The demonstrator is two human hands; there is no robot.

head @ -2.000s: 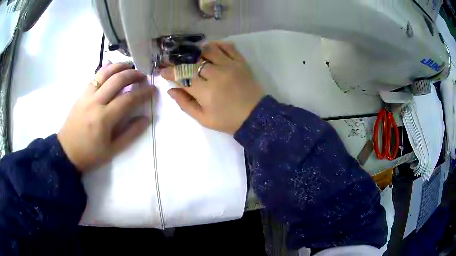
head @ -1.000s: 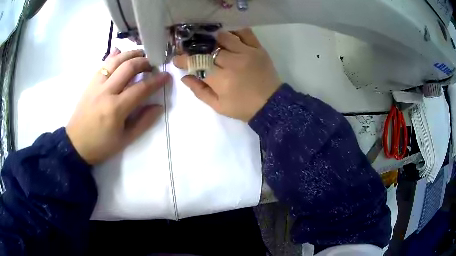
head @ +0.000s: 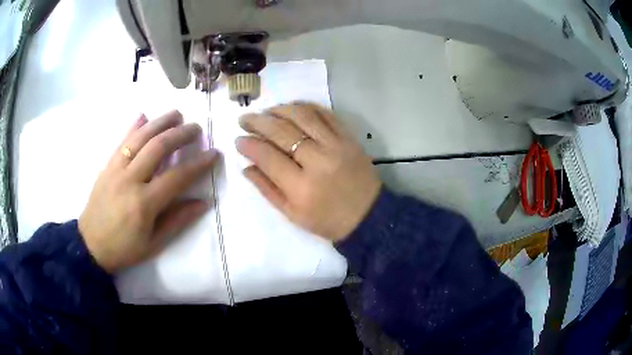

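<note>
A white fabric panel (head: 277,260) lies flat under the sewing machine head, with a thin dark double stitch line (head: 220,243) running from the needle area to its near edge. My left hand (head: 149,191) lies on the panel left of the line, fingers apart, the index fingertip at the line. My right hand (head: 312,166) lies flat on the panel right of the line, holding nothing. The presser foot and needle (head: 206,82) stand beyond both hands, over the panel. The ribbed cream knob (head: 244,85) is just right of them. Needle contact cannot be seen.
The off-white machine arm (head: 416,21) spans the top. Orange-red scissors (head: 538,180) and a small flat grey-brown plate (head: 510,204) lie at right. Beyond them are stacked white pieces (head: 585,187) and a printed sheet (head: 599,270). An orange-brown bundle (head: 520,247) sits below the table edge.
My right hand has moved back toward me from beside the knob and presser foot. My left hand has also slid slightly nearer me. The panel's far right corner now shows.
</note>
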